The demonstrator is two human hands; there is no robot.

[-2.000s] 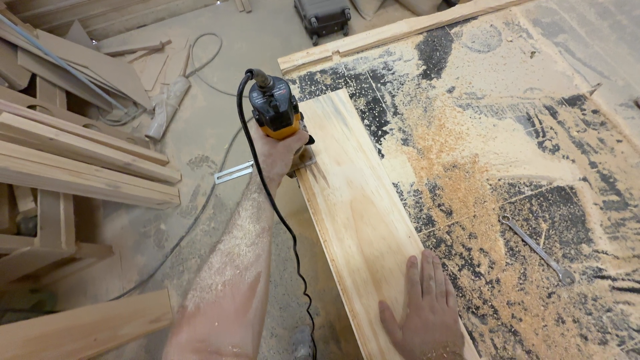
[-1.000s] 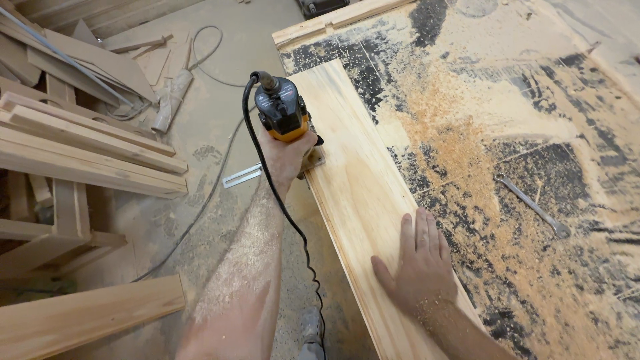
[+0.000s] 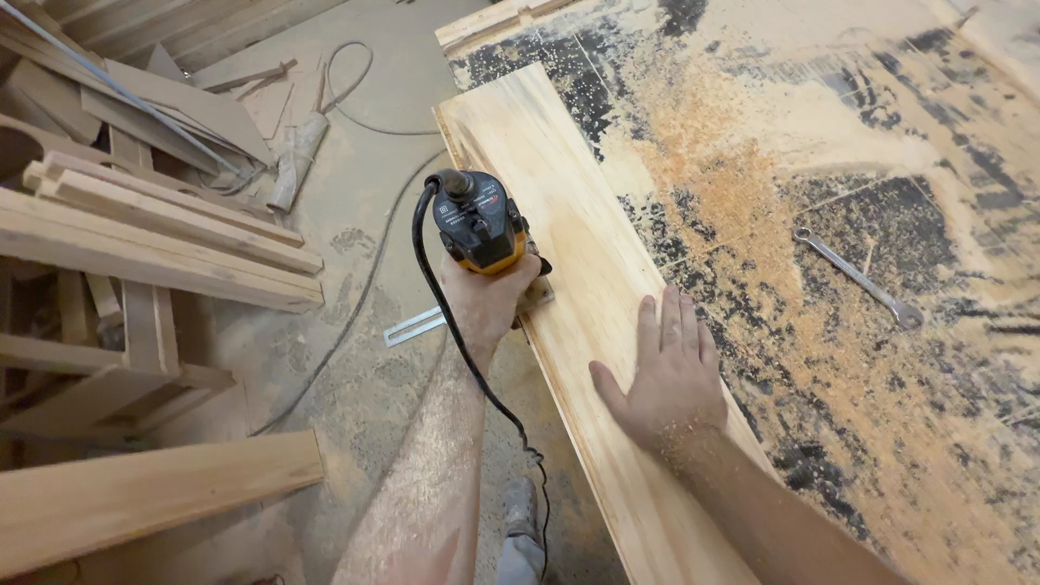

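My left hand is wrapped around the body of a corded trim router, black and orange. The router's base rests at the left long edge of a wooden board; its bit is hidden. A slotted metal guide bar sticks out to the left of the base. Flat on the board's right part lies my right hand, fingers together and thumb apart, gripping nothing. The board lies along the left side of a worktable strewn with sawdust and chips.
A combination wrench lies on the table at the right. Stacked timber and another board stand at the left. The router's black cord hangs past my left forearm, and a grey cable crosses the floor. A shoe shows below.
My left hand and the router have moved along the board's left edge, toward me. Both earlier frames show the router nearer the board's far end. My right hand stays flat on the board.
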